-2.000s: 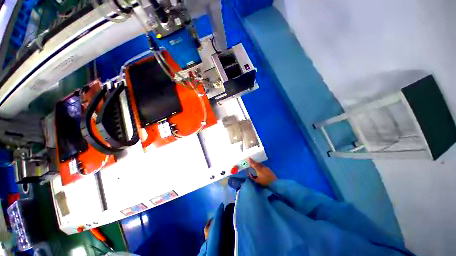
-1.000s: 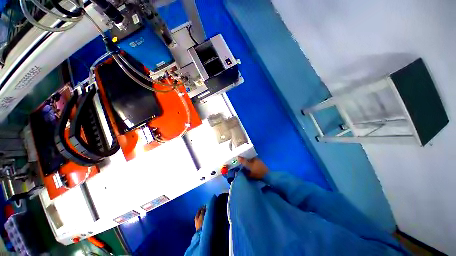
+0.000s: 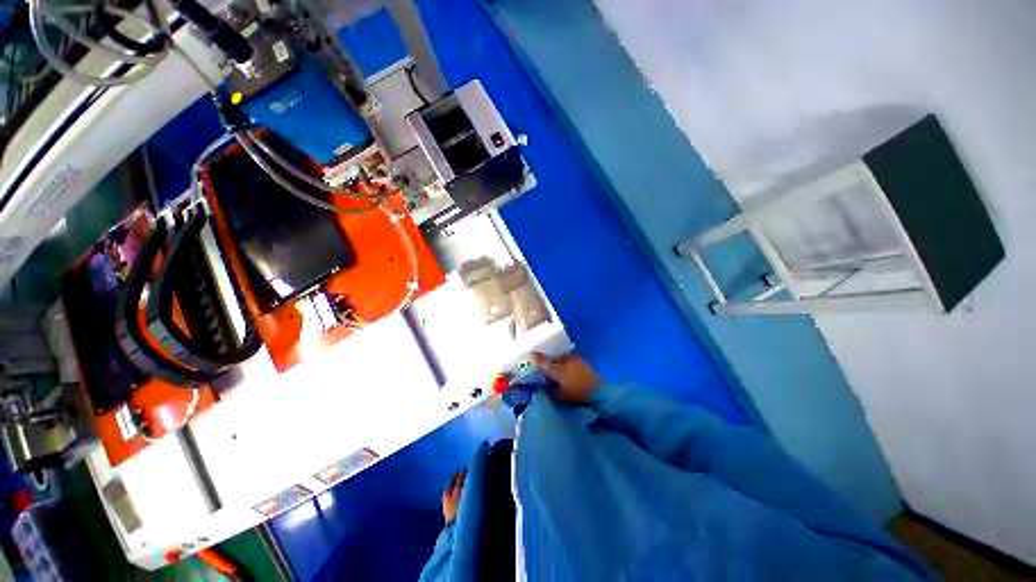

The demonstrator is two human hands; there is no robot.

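My right hand (image 3: 568,377) is at the near right corner of the white machine bed (image 3: 329,409), beside the green button (image 3: 523,366) and red button (image 3: 501,385). Its fingertips are partly hidden, so contact is unclear. My left hand (image 3: 453,496) is low in front of the machine, small and mostly covered by the blue sleeve. A black panel (image 3: 278,227) lies on the right orange fixture (image 3: 392,256). The blue screwdriving head (image 3: 305,108) is over its far end. Another black panel (image 3: 91,330) lies on the left orange fixture (image 3: 170,404).
The screw feeder (image 3: 464,131) stands at the machine's far right end. Black cable chains (image 3: 170,318) loop between the fixtures. Grey pieces (image 3: 503,292) lie on the bed's right side. A green-topped stool or table (image 3: 937,210) stands by the pale wall at right.
The view has shifted, so the machine appears farther left. The blue screwdriving head has moved left relative to the feeder since the earliest frame. My right hand stays at the machine's corner.
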